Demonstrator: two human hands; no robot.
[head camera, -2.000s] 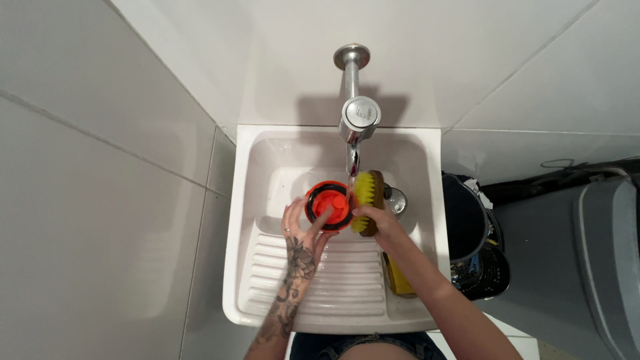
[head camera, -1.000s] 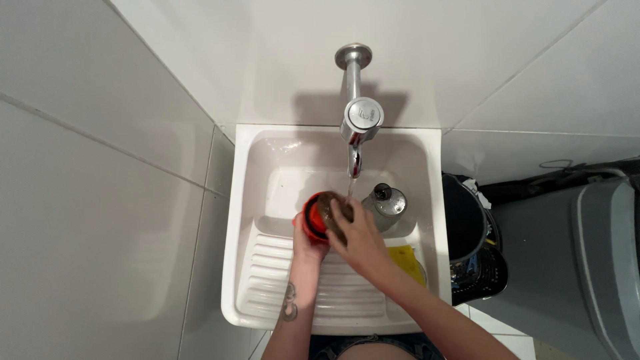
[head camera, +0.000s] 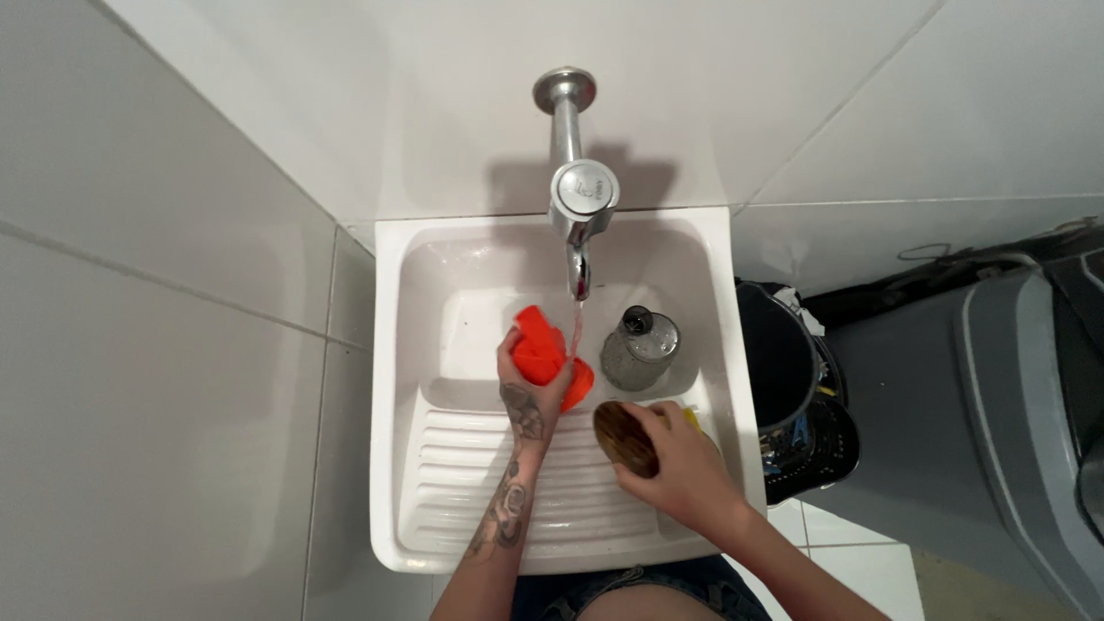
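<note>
My left hand (head camera: 536, 388) grips an orange-red plastic part (head camera: 542, 345) in the basin, close beside a thin stream of water (head camera: 577, 332) from the chrome tap (head camera: 580, 216). The part's far side is hidden. Over the ribbed washboard (head camera: 483, 470), my right hand (head camera: 681, 457) holds an oval scrubbing brush with a brown back (head camera: 623, 435); its bristles face down, out of sight. A clear wet container (head camera: 640, 352) with a dark round spout or opening stands in the basin's right side. Behind my right fingers a bit of something yellow (head camera: 692, 419) shows.
The white laundry sink's rim (head camera: 385, 388) surrounds the work, with tiled walls behind and to the left. Right of the sink are a black bin (head camera: 772, 358), a black basket (head camera: 832, 457) holding small items and a large grey plastic bin or appliance (head camera: 931, 388).
The brush has moved away from the orange-red part, toward the right and nearer my body. My left hand has turned the part, whose dark-ringed opening showed earlier, and brought it nearer the water.
</note>
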